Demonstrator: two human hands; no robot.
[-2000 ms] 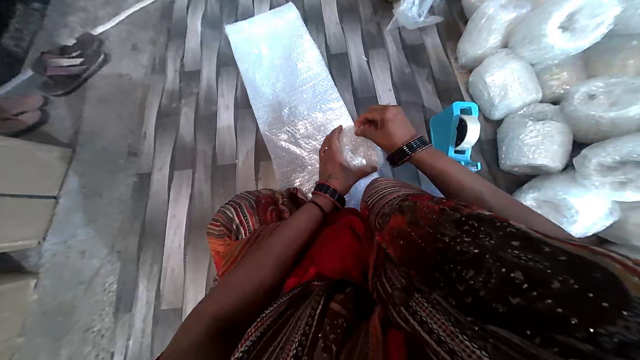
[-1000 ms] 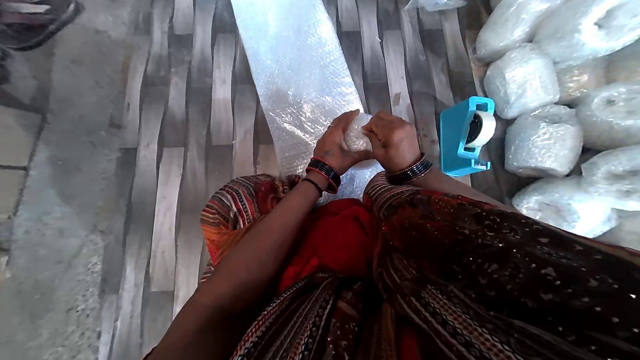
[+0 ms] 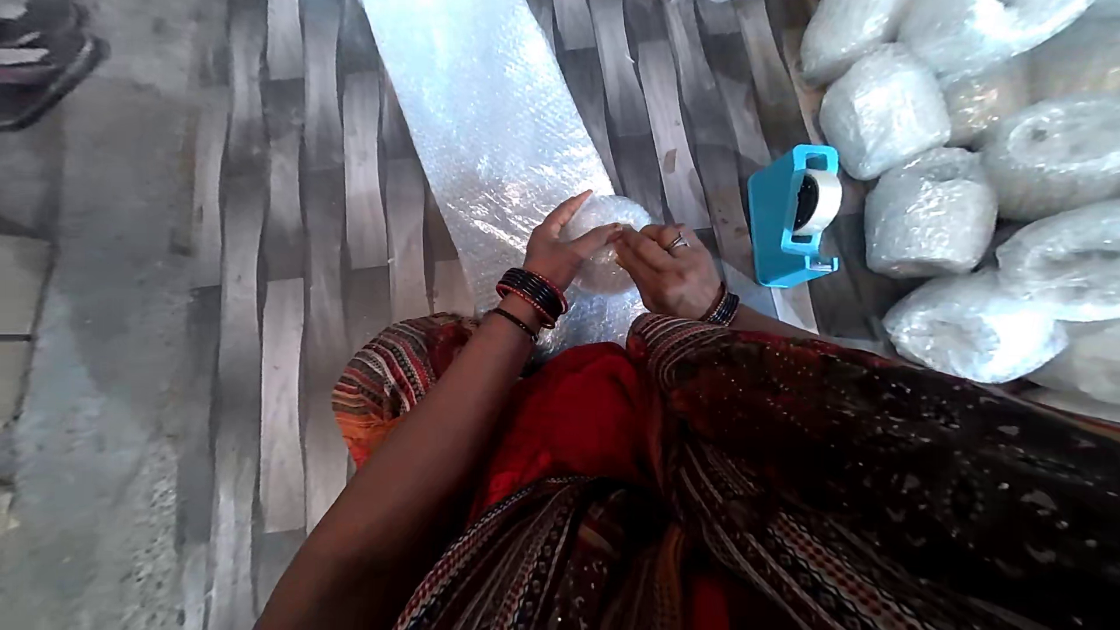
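Observation:
My left hand point(image 3: 564, 248) holds the left side of a rounded bundle in bubble wrap point(image 3: 612, 213), thumb across its top. The fingers of my right hand point(image 3: 668, 267) are bent against the bundle's right side, their tips meeting the left thumb. What lies inside the bundle cannot be made out. Beneath it a long strip of bubble wrap point(image 3: 490, 114) runs from my lap up past the top edge of the view. A blue tape dispenser point(image 3: 774, 223) with a roll of clear or whitish tape point(image 3: 818, 203) rests on the floor to the right of my right hand.
Several bubble-wrapped bundles point(image 3: 929, 213) are heaped on the right, beyond the dispenser. A dark sandal point(image 3: 44, 70) lies at the upper left on grey concrete point(image 3: 114, 350). The wood-patterned floor covering point(image 3: 284, 394) spreads under the strip. My clothed knees flank the work.
Both hands have stayed at the bundle. My right hand was closed over its right side a second ago; now its fingers are more spread and the bundle shows more.

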